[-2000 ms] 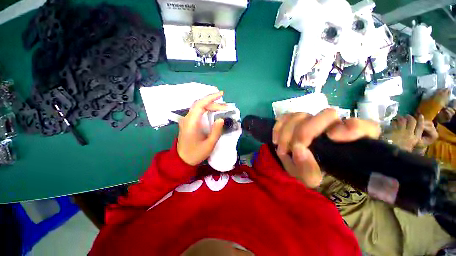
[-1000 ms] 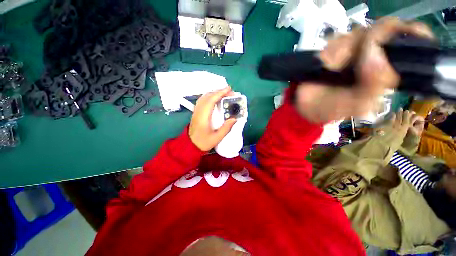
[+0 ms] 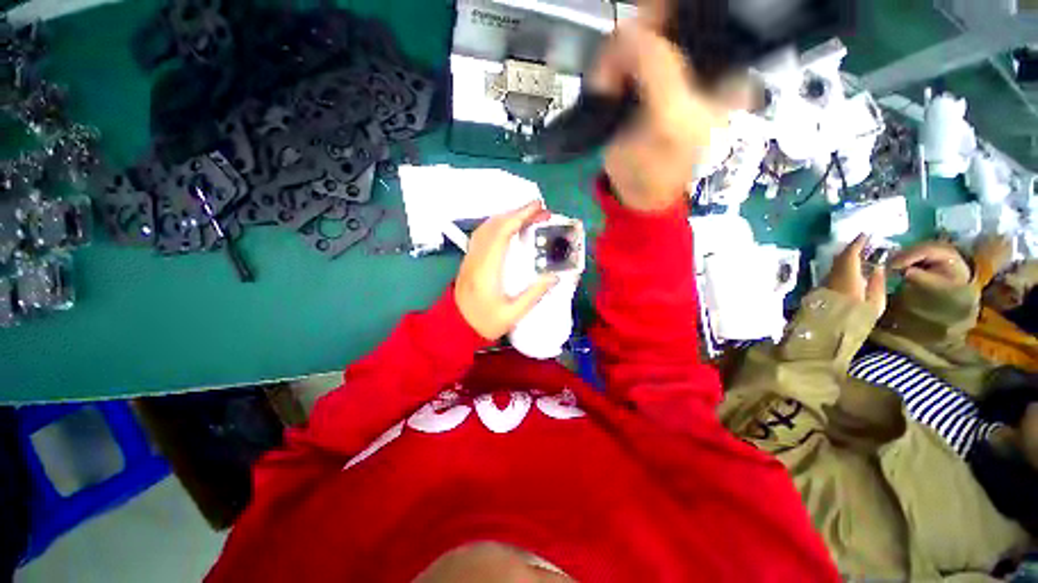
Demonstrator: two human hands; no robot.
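Observation:
My left hand [image 3: 496, 277] holds a white camera housing [image 3: 543, 315] upright near the bench's front edge. A dark square lens module [image 3: 559, 246] shows at its top end, facing up. My right hand [image 3: 660, 108], blurred, grips the black electric screwdriver [image 3: 757, 34], which is partly cut off by the top edge. The dark driver tip end is at the front of the silver-grey screw feeder [image 3: 529, 91]. Whether the tip touches a screw is too blurred to tell.
A heap of black plates [image 3: 302, 125] with a black pen-like tool [image 3: 224, 233] lies left. Shiny small pieces [image 3: 43, 216] lie far left. A white block [image 3: 467, 196] lies behind my left hand. White part-assembled cameras [image 3: 746, 277] stand right. A seated person's hands [image 3: 851, 279] work beyond.
My right hand and the screwdriver have swung from beside the housing up and across to the feeder. My left hand still holds the housing, and the lens module is now uncovered. The view has shifted.

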